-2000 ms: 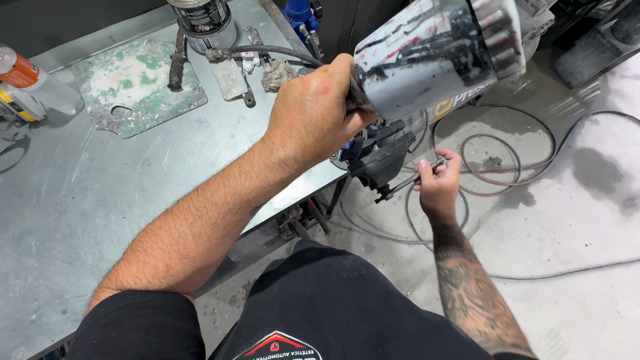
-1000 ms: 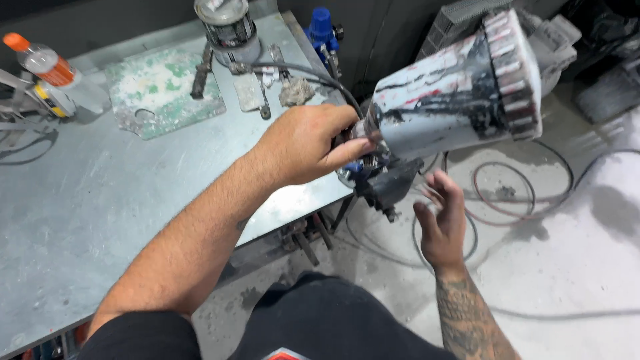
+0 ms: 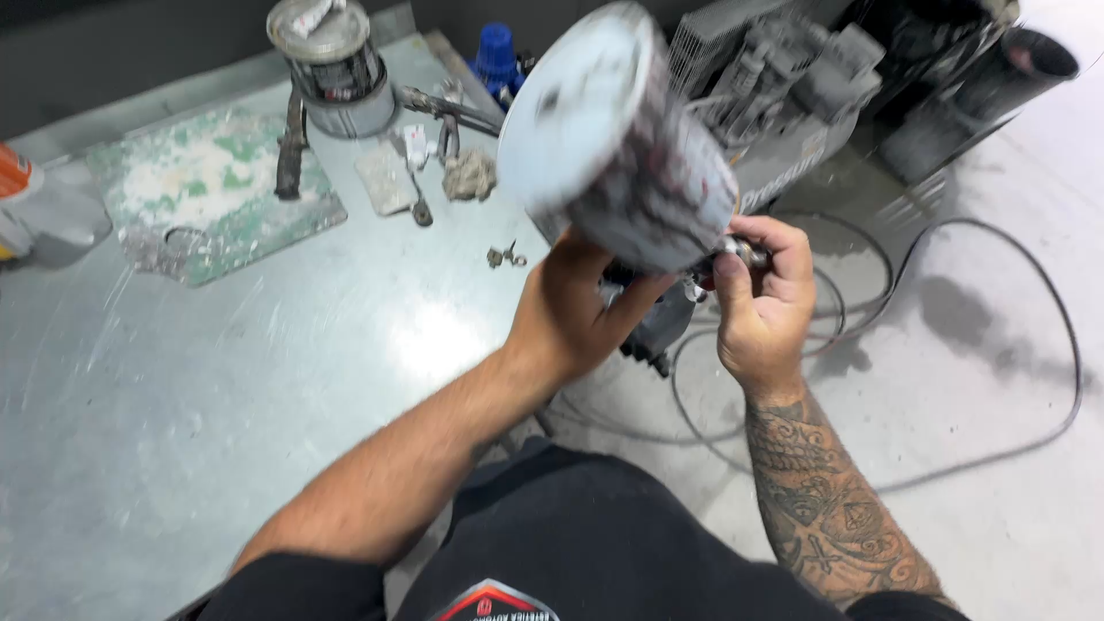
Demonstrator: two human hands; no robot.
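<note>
My left hand [image 3: 573,310] is closed around the neck of a paint-stained spray gun, just under its white cup [image 3: 621,138], which is tilted with its round end toward me and blurred. My right hand [image 3: 772,302] pinches a small metal fitting [image 3: 746,251] at the gun's right side with thumb and fingers. Below the two hands, over the table's corner, a black clamp-like part [image 3: 660,332] shows in part. Most of the gun's body is hidden by the cup and my left hand.
The metal table [image 3: 259,414] holds a stained green board [image 3: 233,190], stacked cans [image 3: 332,78], a putty-coated tool [image 3: 291,151], a crumpled rag [image 3: 469,175] and small metal pieces [image 3: 506,255]. An air compressor [image 3: 776,164] stands beyond. A hose [image 3: 1069,345] loops across the floor.
The cup has swung round so that its round end faces me. My right hand, apart from the gun a second ago, has come up to it and taken hold of the fitting.
</note>
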